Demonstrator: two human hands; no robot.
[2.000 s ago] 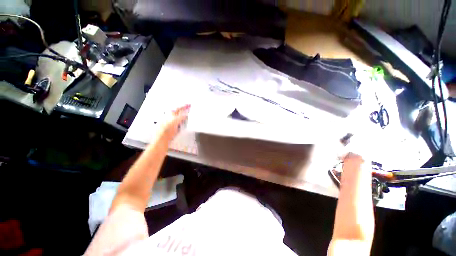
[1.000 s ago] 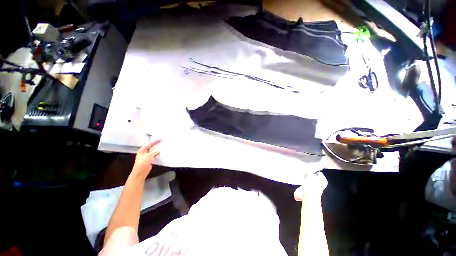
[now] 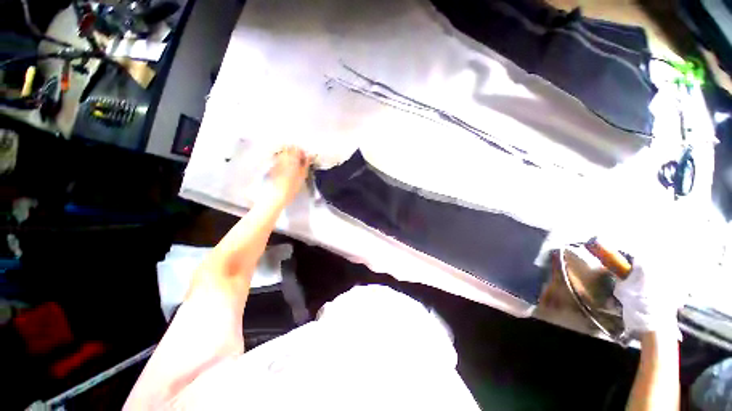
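Note:
A long dark cloth panel [image 3: 433, 225] lies near the table's front edge over a thin white cloth [image 3: 481, 294]. My bare left hand [image 3: 290, 166] is at the panel's left end, fingertips at its corner; whether they pinch the cloth is unclear. My right hand [image 3: 642, 301], in a white covering, is closed around the rear of the orange-brown handle of the steam iron [image 3: 614, 258]. The iron stands at the panel's right end; glare and the hand hide part of it.
Stacked dark pieces [image 3: 578, 68] lie at the back right. Thin dark strips [image 3: 437, 112] lie mid-table. Scissors [image 3: 684, 172] and a bright green item [image 3: 689, 72] are at the right. A cluttered machine bench [image 3: 112, 104] stands left. White cloth [image 3: 180, 277] hangs low left.
My left hand has moved from the table's front edge up to the panel's left end. My right hand has left the front edge of the white cloth and taken the iron's handle.

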